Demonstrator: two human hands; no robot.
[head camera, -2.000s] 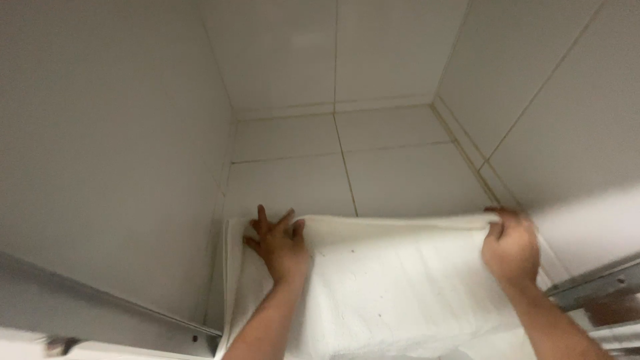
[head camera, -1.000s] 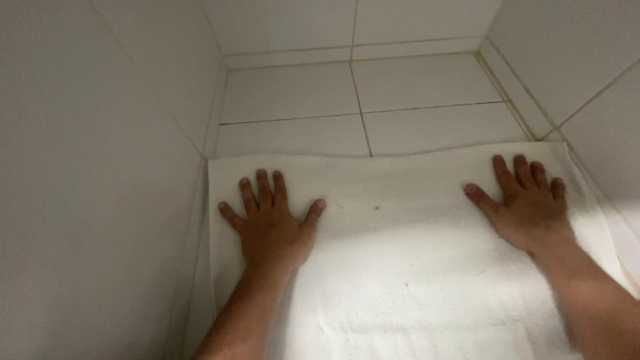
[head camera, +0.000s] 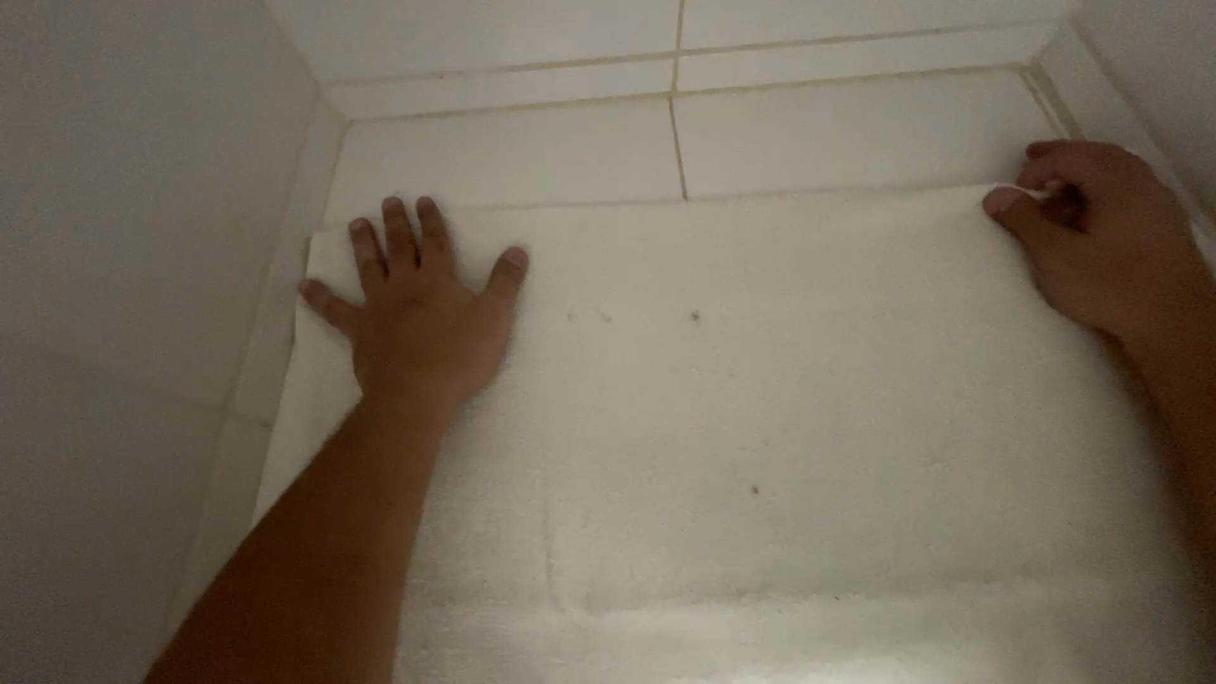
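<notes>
A white cloth with a few small dark specks lies spread over the tiled surface, its far edge running across below the back wall. My left hand rests flat on its far left part, palm down and fingers spread, fingertips near the far edge. At the far right corner, my right hand pinches the cloth's edge between thumb and fingers. Part of that corner is hidden by the hand.
White floor tiles with yellowish-brown joints show beyond the cloth. A tiled wall rises close on the left, another on the right, and a back wall stands at the far end.
My right hand, flat with fingers spread one second ago, now pinches the cloth's far right corner. The cloth's far edge lies closer to the back wall. The view has moved in closer.
</notes>
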